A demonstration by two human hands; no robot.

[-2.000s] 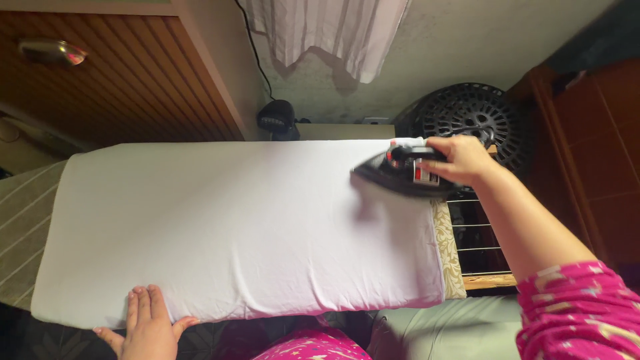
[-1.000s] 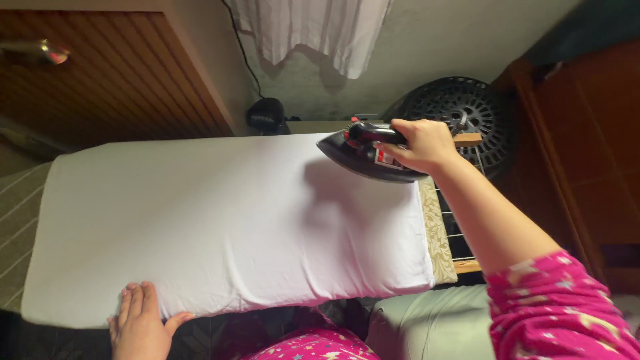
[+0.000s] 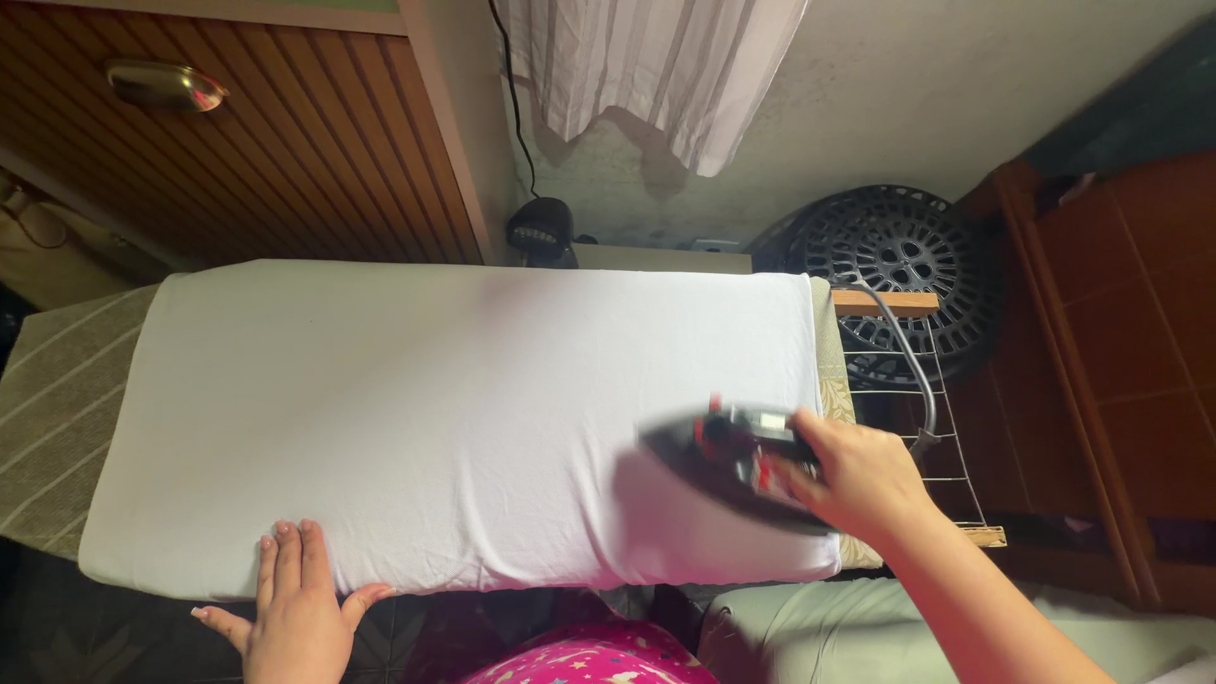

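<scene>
White cloth (image 3: 380,380) covers most of the ironing board (image 3: 66,408), with small creases along its near edge. My right hand (image 3: 855,470) grips the handle of a black clothes iron (image 3: 731,465) over the right part of the cloth, its tip pointing left; the iron is blurred, and whether its soleplate touches the cloth cannot be told. The iron's grey cord (image 3: 912,351) runs at the board's right end. My left hand (image 3: 299,608) rests on the near edge of the cloth at the lower left, fingers spread, gripping nothing.
Beyond the board stand a slatted wooden cabinet (image 3: 285,133), a black device (image 3: 540,228) with a cable and a white curtain (image 3: 655,66). Black round slatted plastic (image 3: 902,256) is behind the wire rack (image 3: 940,408). Light green fabric (image 3: 855,636) lies nearest at lower right.
My right hand has moved the iron from the far side of the cloth toward the near right part. My left hand stays at the near edge.
</scene>
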